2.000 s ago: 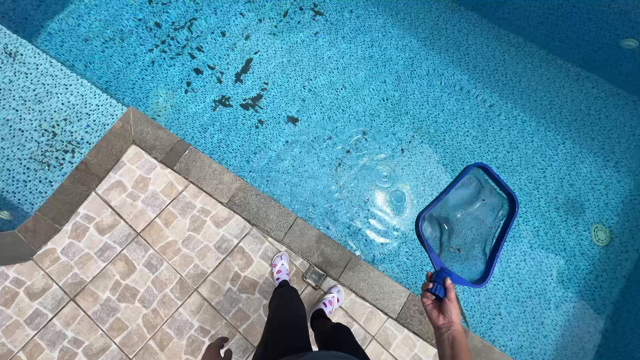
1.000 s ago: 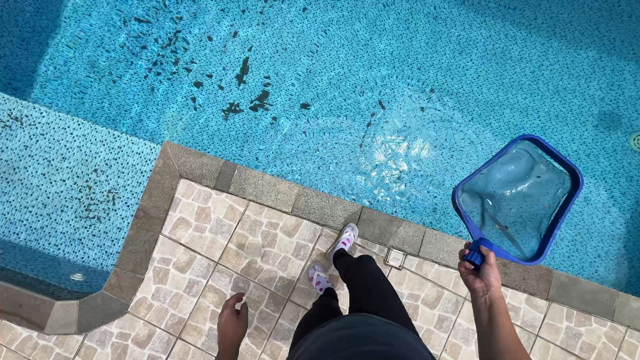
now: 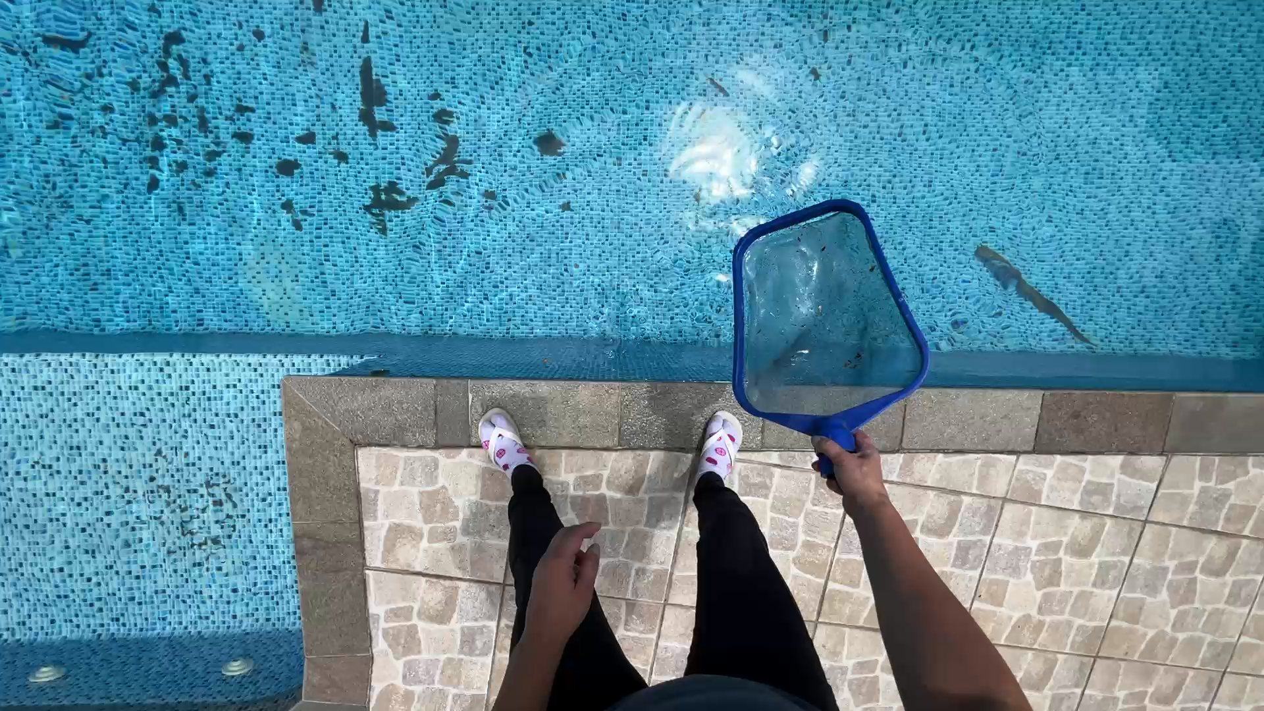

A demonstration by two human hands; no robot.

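Observation:
A blue pool skimmer net extends over the stone coping and the water, right of centre, with small bits of debris on its mesh. My right hand is closed around its short blue handle. Nothing shows in my left hand, which hangs above my left leg with its fingers loosely bent and apart. Dark debris, probably leaves, is scattered in the pool water at the upper left. A long brown piece of debris lies in the water to the right of the net.
My feet, in patterned socks and white flip-flops, stand by the grey stone coping at the pool edge. Stone-patterned tiles lie behind it. A shallower pool section is at the left, with round fittings near its lower edge.
My left foot has stepped out to the left, and both feet now stand apart at the coping. More of my left hand shows than before. The view has turned and shifted.

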